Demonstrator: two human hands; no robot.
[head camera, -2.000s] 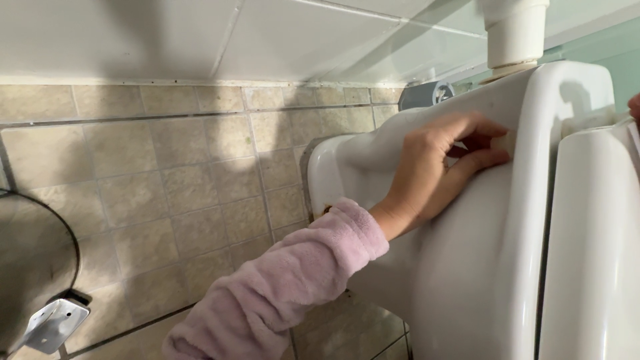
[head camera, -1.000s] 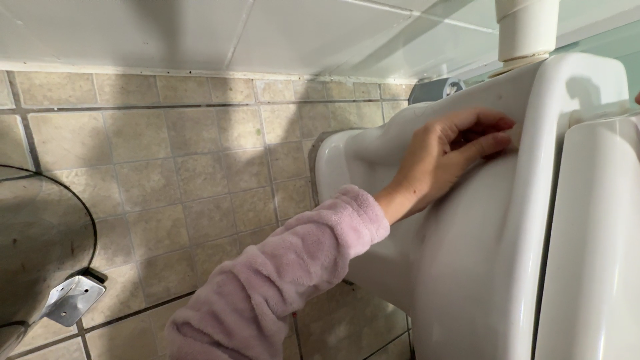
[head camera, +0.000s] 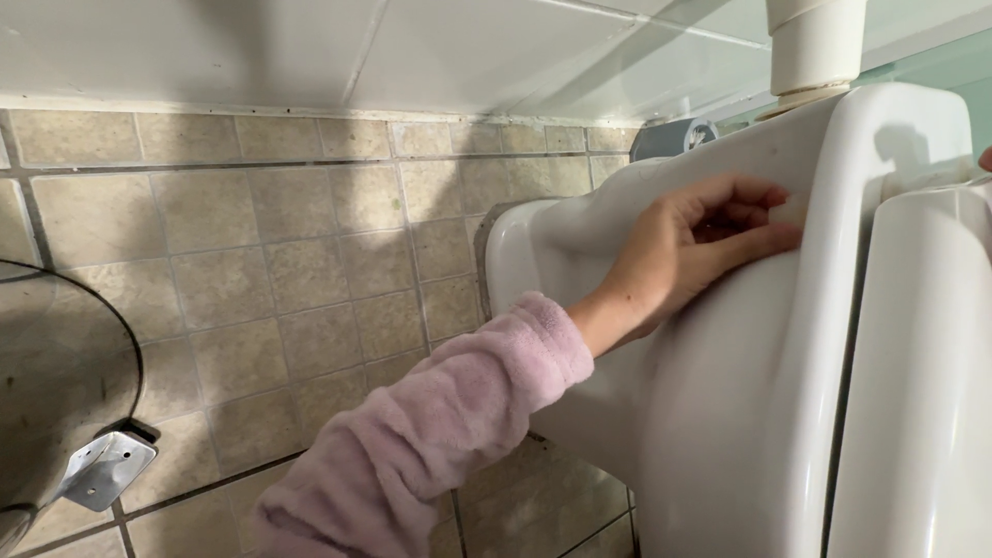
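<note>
My left hand (head camera: 690, 240), in a pink fleece sleeve (head camera: 434, 418), reaches in from the lower left to the underside of a white ceramic toilet's rim (head camera: 821, 256). Its thumb and fingers pinch a small pale piece (head camera: 790, 211) there, mostly hidden by the fingertips; its kind is unclear. The toilet bowl (head camera: 721, 403) lies just below the hand. Beyond the rim, the white toilet seat or lid (head camera: 914, 356) runs down the right side. Only a sliver of my right hand (head camera: 986, 160) shows at the right edge, beside the seat; what it touches is hidden.
A white pipe (head camera: 818, 50) meets the back of the toilet near the tiled wall (head camera: 480, 54). A grey cylindrical object (head camera: 670, 139) sits behind the toilet foot. Beige floor tiles (head camera: 302, 256) stretch leftward to a shiny rounded bin (head camera: 62, 356) with a metal pedal (head camera: 108, 469).
The left fingers have shifted slightly at the same spot under the rim. The view has moved a little, showing more of the bin.
</note>
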